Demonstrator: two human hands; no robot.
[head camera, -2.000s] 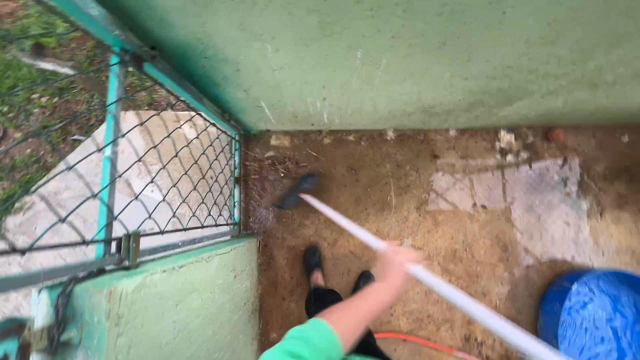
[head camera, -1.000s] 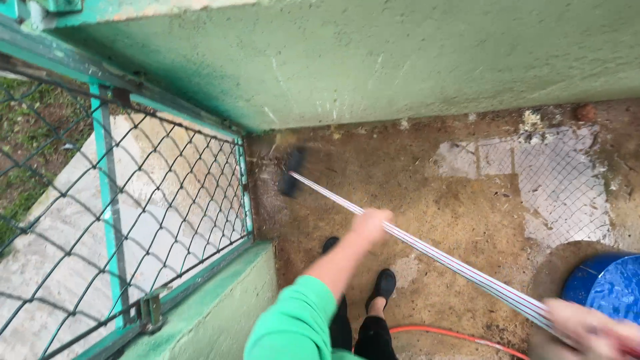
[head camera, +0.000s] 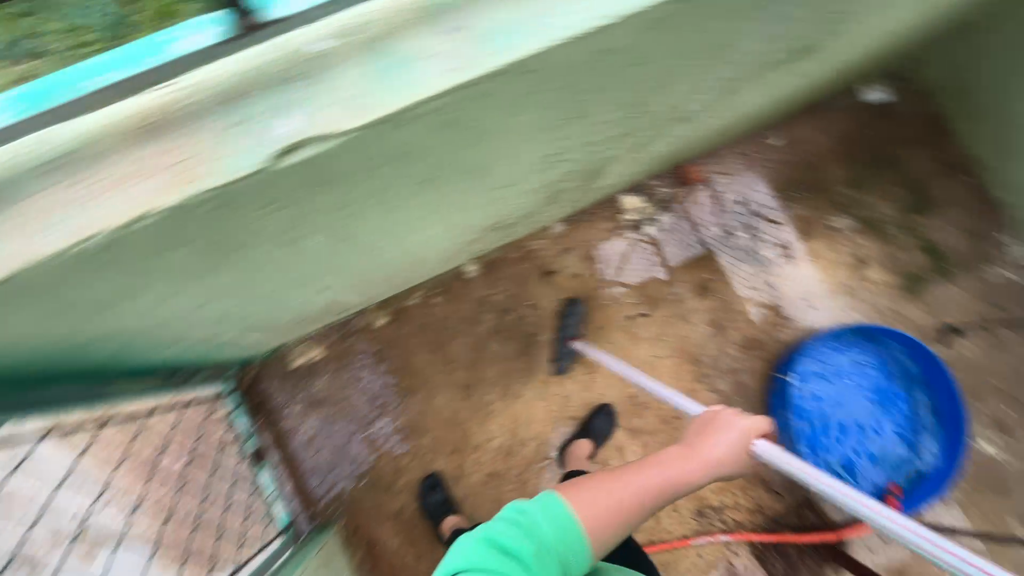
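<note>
My left hand (head camera: 726, 442) is closed around the white striped pole of a broom (head camera: 848, 490), with a green sleeve behind it. The pole slants from the lower right corner up to a dark broom head (head camera: 570, 336), which rests on the wet brown floor (head camera: 488, 376) and looks blurred. My right hand is out of view. Below the broom head are my feet in dark shoes (head camera: 594, 432).
A round blue tub of water (head camera: 860, 408) stands at the right, with an orange hose (head camera: 760, 538) by it. A green wall (head camera: 448, 200) runs diagonally behind the floor. Chain-link mesh (head camera: 152, 480) fills the lower left. Pale floor patches (head camera: 744, 232) lie near the wall.
The broom head has moved away from the gate corner, toward the pale floor patches. My right hand, on the pole one second ago, has left the view. The view has turned strongly toward the tub.
</note>
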